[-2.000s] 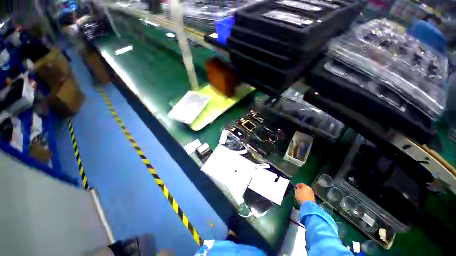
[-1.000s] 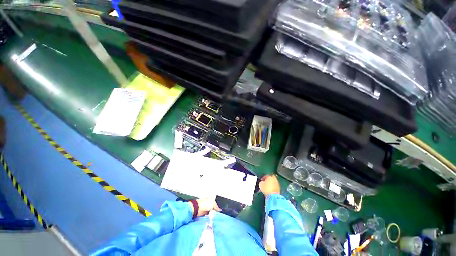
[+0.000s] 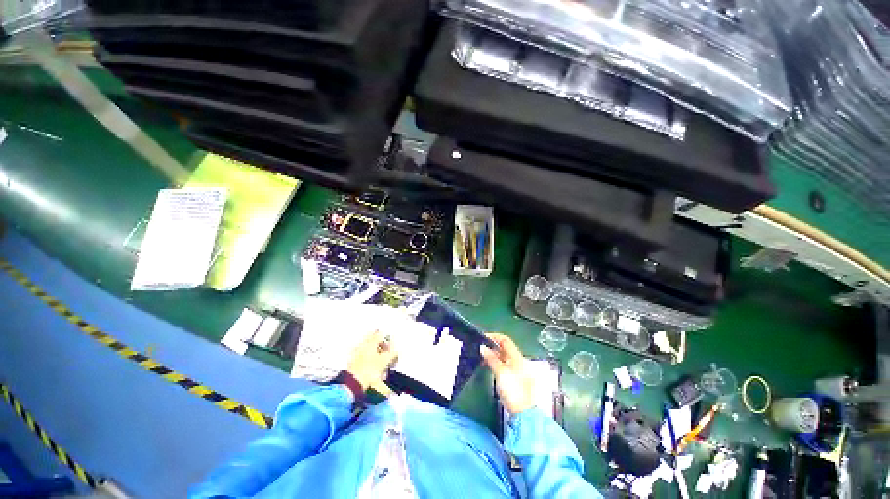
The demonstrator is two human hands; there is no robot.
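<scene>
A dark glossy slab [image 3: 462,334], which looks like a tablet or display panel, lies in front of me with a white paper sheet [image 3: 425,357] over part of it. My right hand [image 3: 511,370] grips the slab's right edge. My left hand [image 3: 372,361] is on the left side, over the white sheets, with fingers apart; whether it also holds the paper or slab is unclear. More white paper [image 3: 327,336] lies under and left of my left hand.
Small circuit boards [image 3: 368,239] sit behind the papers, beside a white box [image 3: 473,265] of thin sticks. Tall black tray stacks [image 3: 263,78] and clear blister trays [image 3: 625,49] stand at the back. Clear round cups [image 3: 559,307], a tape roll [image 3: 794,414] and small tools are at the right.
The view has turned right. My right hand has taken hold of the dark slab, more of which now shows, tilted. My left hand has moved up onto the papers.
</scene>
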